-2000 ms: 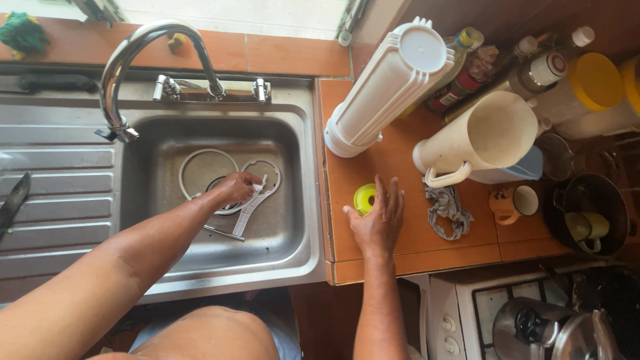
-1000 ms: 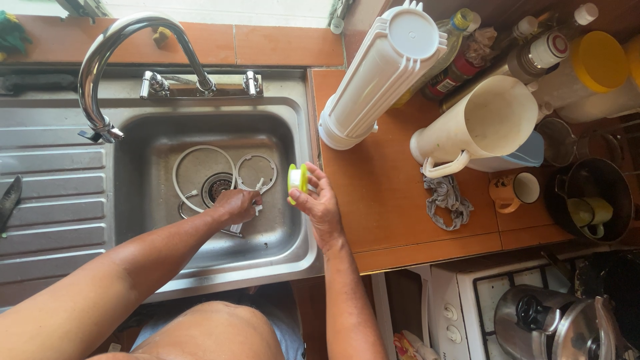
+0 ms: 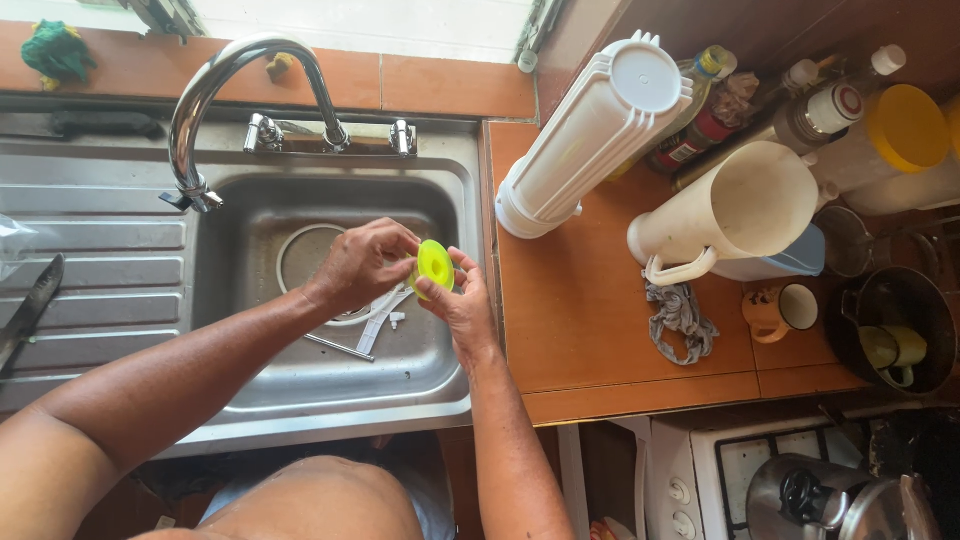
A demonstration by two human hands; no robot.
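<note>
Above the right part of the steel sink basin (image 3: 420, 375), my right hand (image 3: 465, 304) holds a yellow-green plastic spool (image 3: 436, 265), likely of thread-seal tape, between thumb and fingers. My left hand (image 3: 367, 262) is at the spool's left side, thumb and fingertips pinched close to it; whether they hold tape cannot be seen. Below, in the basin, lie a coiled white tube (image 3: 280, 262), a white plastic wrench (image 3: 373, 330), a small white fitting (image 3: 397, 319) and a thin metal rod (image 3: 340, 347). My left hand and forearm hide part of the coil.
A chrome faucet (image 3: 180, 135) arches over the basin's left. A white filter housing (image 3: 592, 142) stands right of the sink, near a cream pitcher (image 3: 720, 202), a grey cloth (image 3: 679, 322) and a mug (image 3: 780, 311). A knife (image 3: 34, 307) lies on the drainboard. The stove (image 3: 697, 465) is lower right.
The spool was on the counter, then was lifted by my right hand to the sink's edge and is now over the basin. My left hand has risen from the items in the basin to the spool.
</note>
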